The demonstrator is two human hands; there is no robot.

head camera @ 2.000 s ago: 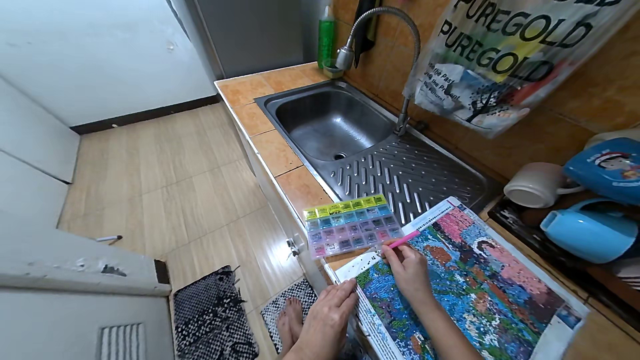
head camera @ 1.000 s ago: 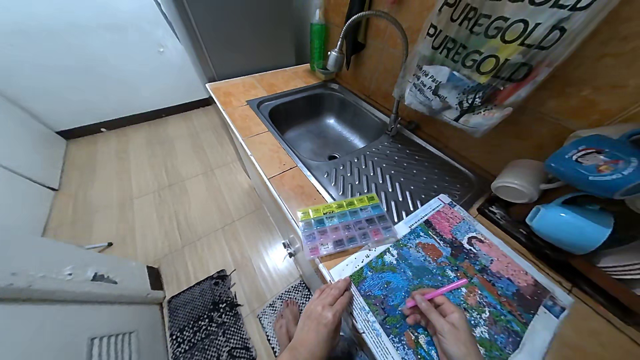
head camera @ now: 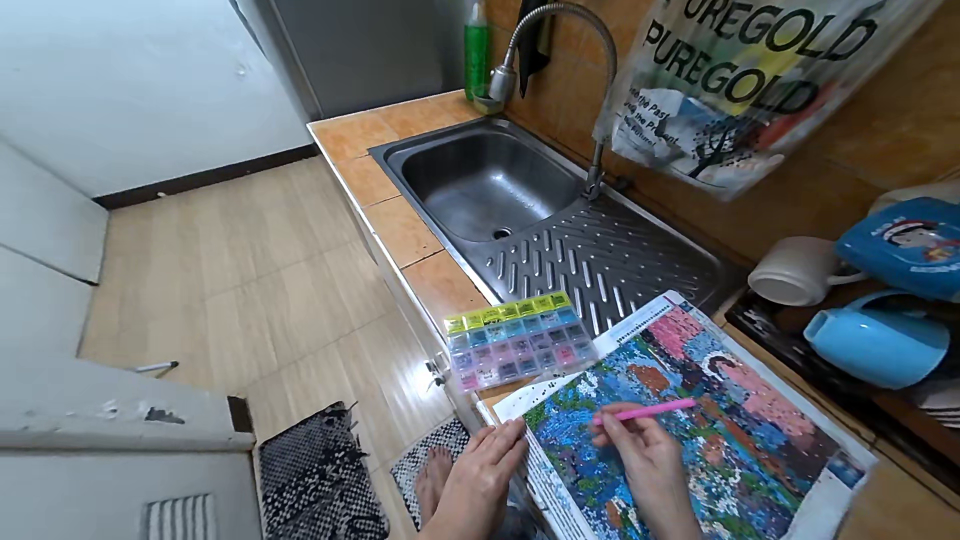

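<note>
A diamond painting canvas [head camera: 720, 450] with a colourful pattern lies on the tiled counter. Over its left-middle part, my right hand [head camera: 649, 465] holds a pink applicator pen [head camera: 652, 411] between thumb and fingers, the pen slanting up to the right. My left hand [head camera: 484, 476] rests on the left edge of the canvas at the counter's front, fingers together and nothing seen in them. Above the canvas, partly on the sink's drainboard, sits a compartment bead box [head camera: 517, 341] with yellow, blue, purple and pink rows. Whether the pen tip touches the canvas I cannot tell.
A steel sink [head camera: 487, 180] with a flexible faucet [head camera: 600, 97] lies beyond the box. A plastic bag [head camera: 735, 90] hangs at the wall. A white mug [head camera: 795, 270] and a blue pitcher [head camera: 877, 341] stand at the right. A green bottle [head camera: 476, 52] stands by the sink.
My right hand with the pink pen has moved from beside the bead box onto the canvas. My left hand has stayed at the canvas edge.
</note>
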